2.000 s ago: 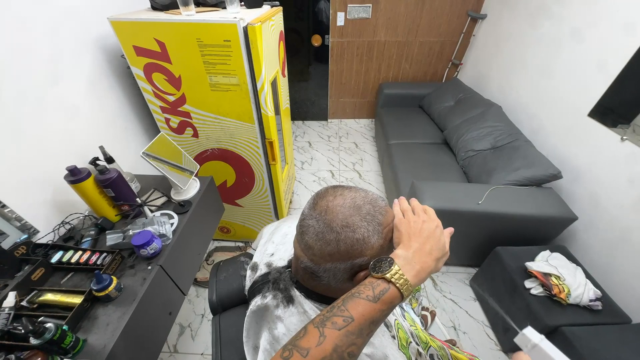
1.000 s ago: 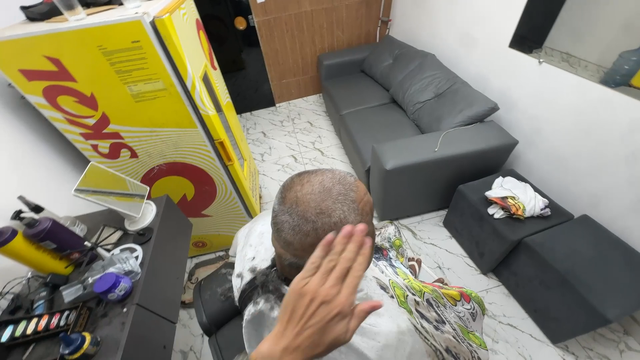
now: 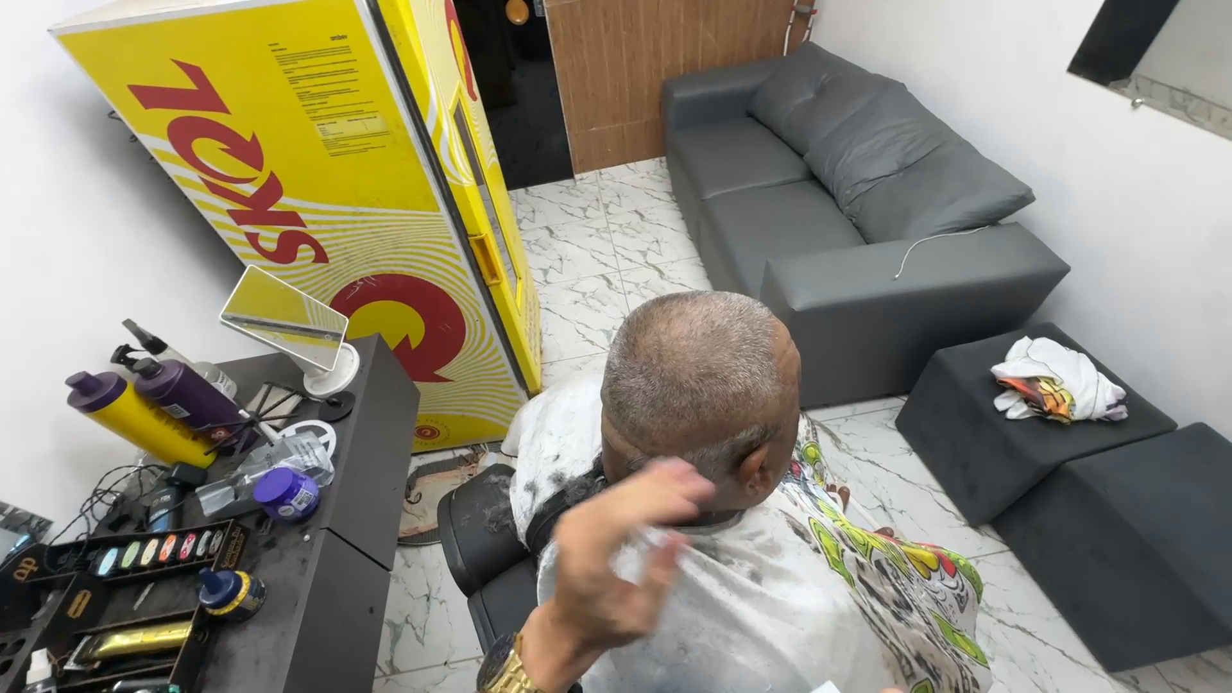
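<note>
A seated person's head (image 3: 698, 385) with short grey hair, seen from behind, is at the centre. My left hand (image 3: 630, 553), with a gold watch (image 3: 515, 669) on its wrist, is at the nape, blurred, fingers bent and apart, holding nothing. Whether its fingertips touch the skin I cannot tell. A white cape (image 3: 731, 597) with a colourful patterned part and hair clippings covers the person's shoulders. At the bottom edge only a bit of my right hand (image 3: 891, 689) shows, beside the corner of a white handheld object (image 3: 826, 687); the rest is cut off.
On the left, a dark counter (image 3: 337, 577) holds bottles, a purple jar (image 3: 286, 493), a small mirror (image 3: 286, 318) and a gold hair clipper (image 3: 135, 642). Behind it stands a yellow refrigerator (image 3: 385, 221). A grey sofa (image 3: 914, 298) and black ottomans (image 3: 1126, 539) are at right, one bearing a bundled cloth (image 3: 1059, 378).
My left hand has gone from the right side of the head to its back, then down to the nape, with its fingers now bent. The view has shifted.
</note>
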